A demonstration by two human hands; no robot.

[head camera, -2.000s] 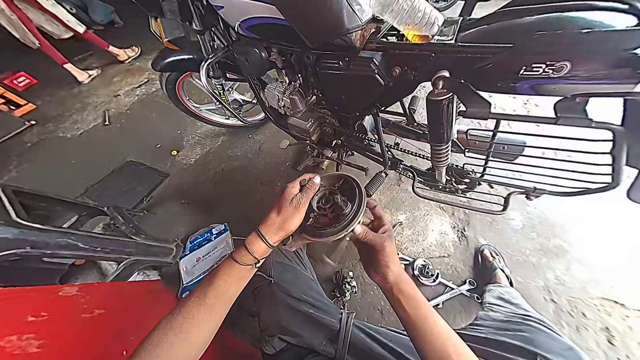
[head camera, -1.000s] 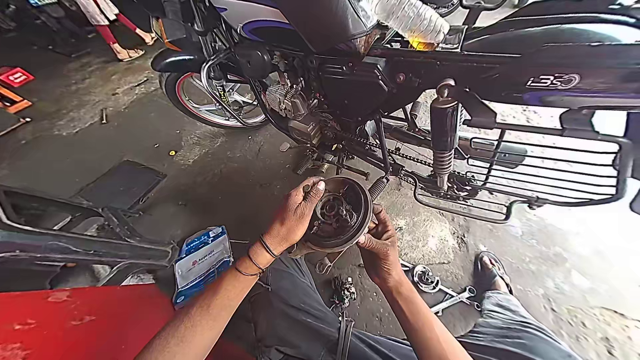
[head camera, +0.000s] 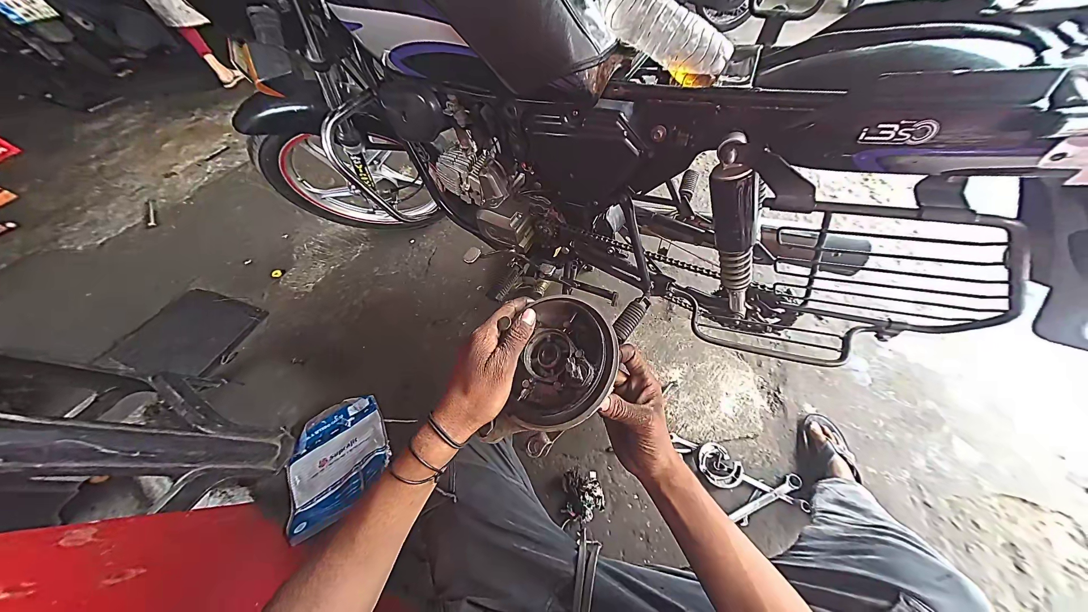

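Between my two hands is a round, dirty metal part that looks like a motorcycle brake drum or its backing plate, its hollow side facing up. My left hand grips its left rim, thumb on top. At the lower right edge, my right hand holds it with thumb and fingers. Beyond my hands stands a motorcycle without its rear wheel visible in place; its drive chain and rear shock absorber show. Below my hands lies a small dark metal part by my leg.
Spanners and a metal ring-shaped part lie on the floor near my foot. At left are a blue and white packet, a red surface and a dark flat mat. A plastic bottle rests on the motorcycle. Another person's foot shows at upper left.
The round part has changed its tilt in my hands, and its hollow side now faces me more fully. Both hands still hold it.
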